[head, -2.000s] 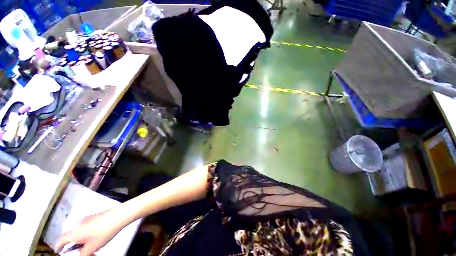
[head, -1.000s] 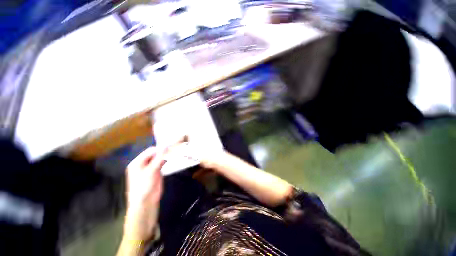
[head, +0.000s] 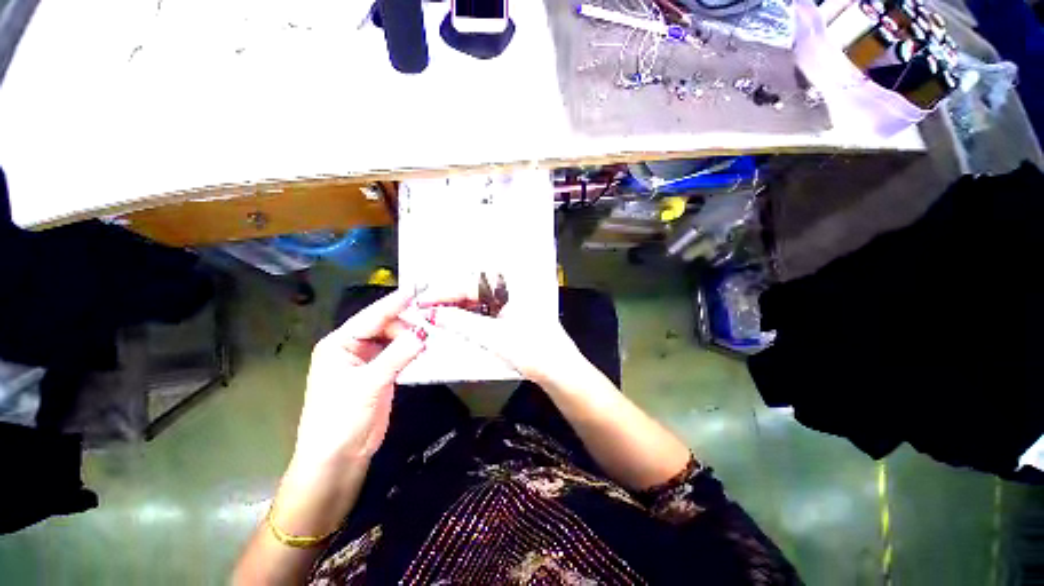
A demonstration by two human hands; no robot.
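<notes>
The white lap board (head: 477,235) projects from the table edge toward my lap, with no garment on it. My left hand (head: 357,372) is over its near left side, thumb and fingers drawn together. My right hand (head: 504,338) comes in from the right, and its fingertips meet those of my left hand. Anything pinched between them is too small to tell. A small dark two-pointed tool (head: 492,293) sticks out of my right hand, pointing toward the table.
The white table (head: 263,103) has a wooden edge and bears a smartphone (head: 481,14) on a dark stand, a dark cylinder (head: 402,34) and a grey mat (head: 687,86) with loose threads. Spools (head: 904,40) stand at back right. Black garments hang at right (head: 916,321) and left (head: 103,286).
The view has swung from the floor and bins at right to the table and board. My left hand has come into view, and my right hand has moved from the board's surface to meet it.
</notes>
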